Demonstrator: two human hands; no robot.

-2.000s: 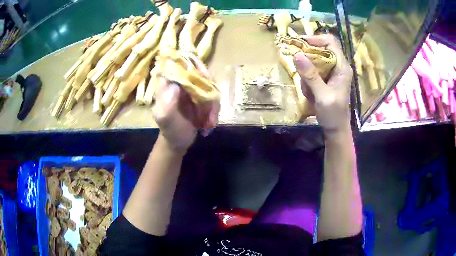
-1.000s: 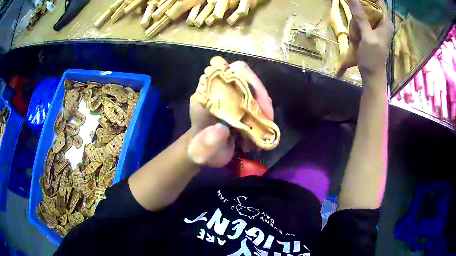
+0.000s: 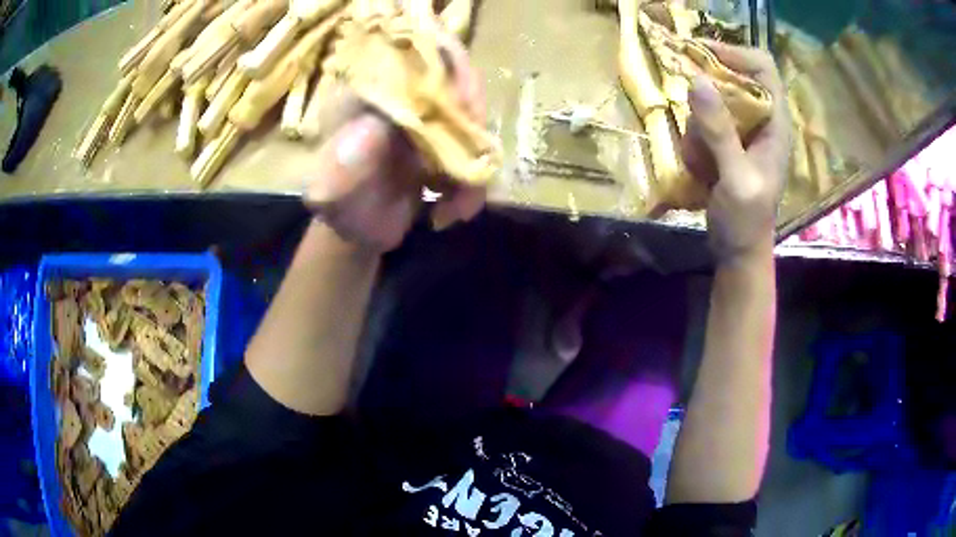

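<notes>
My left hand (image 3: 367, 178) is raised over the bench's front edge, slightly blurred, and holds a cream-yellow skeleton foot shell (image 3: 419, 94) with its raised rim showing. My right hand (image 3: 739, 168) is at the right of the bench beside the panel and holds another foot shell (image 3: 739, 94), its hollow side partly visible between thumb and fingers. Whether this shell is joined to a leg is unclear. Several cream-yellow leg bones (image 3: 252, 63) lie piled at the left. More leg bones (image 3: 642, 79) lie next to my right hand.
A crusted square pad (image 3: 571, 147) lies between my hands. A black curved object (image 3: 34, 110) is at far left. A blue bin (image 3: 213, 315) with brown sole pieces (image 3: 157, 362) stands lower left. A reflective panel (image 3: 870, 94) borders the right; pink-lit legs (image 3: 891, 215) lie beyond.
Since one second ago, my left hand with its foot shell has gone from above my lap up to the bench edge. The view has tilted up. My right hand still holds its shell.
</notes>
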